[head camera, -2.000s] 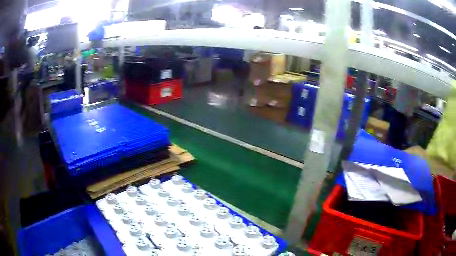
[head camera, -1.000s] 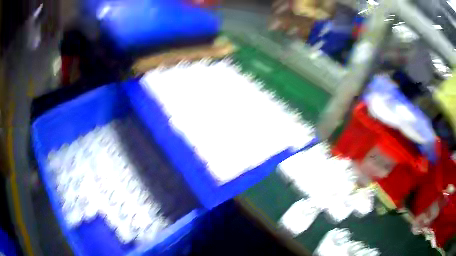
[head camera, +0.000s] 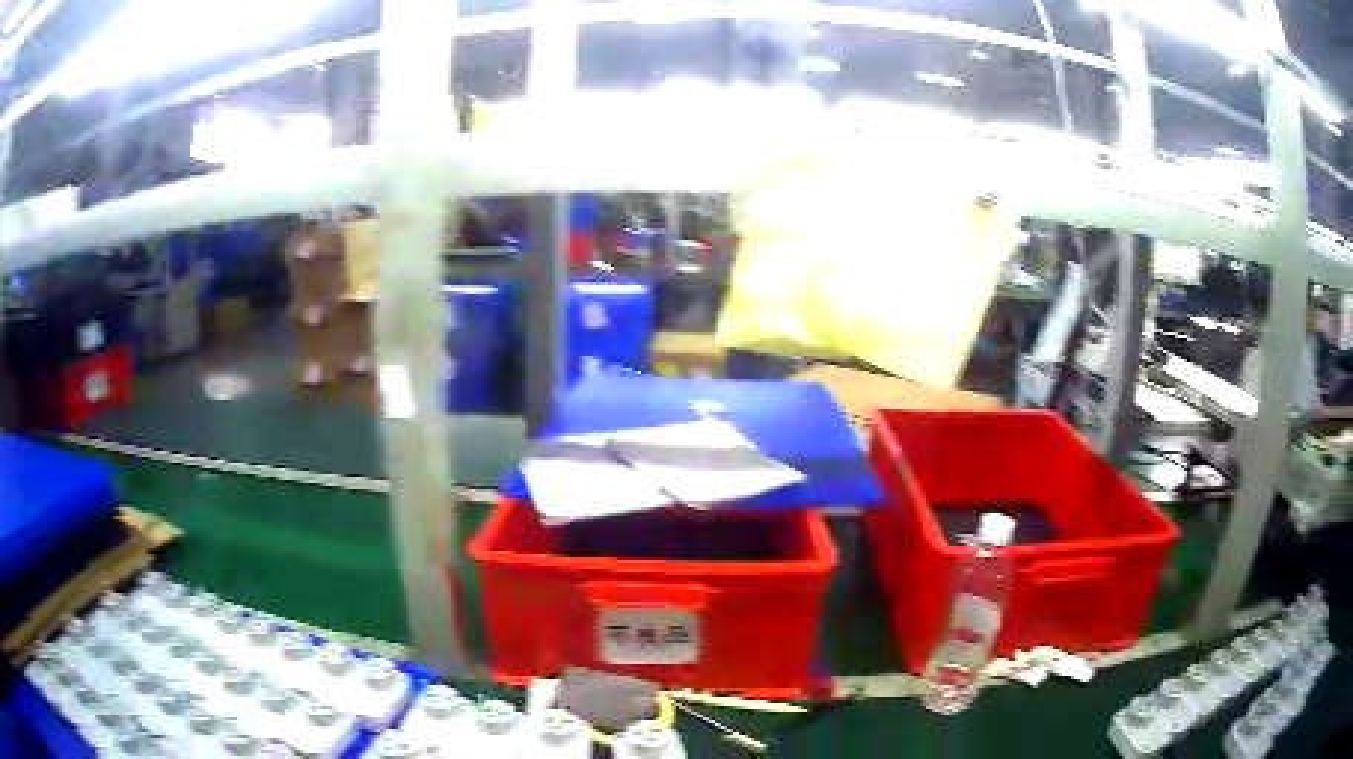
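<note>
No hand is in the picture. Many white plug-in socket units stand in dense rows on a blue tray at the lower left, cut off by the bottom edge. More white units stand beside them at the bottom. Other white units stand in rows at the lower right. A red reject bin with a white label stands at the centre. White papers lie on a blue sheet over its back part.
A second red crate stands to the right, behind an upright clear bottle. A crumpled white glove lies beside the bottle. Blue sheets lie on cardboard at far left. A metal post rises left of the bin. Yellow sheets hang behind.
The view has swung right and up from the blue box of white units. That box has left the picture; the red bins now lie in the middle, and the bottle and right-hand units show.
</note>
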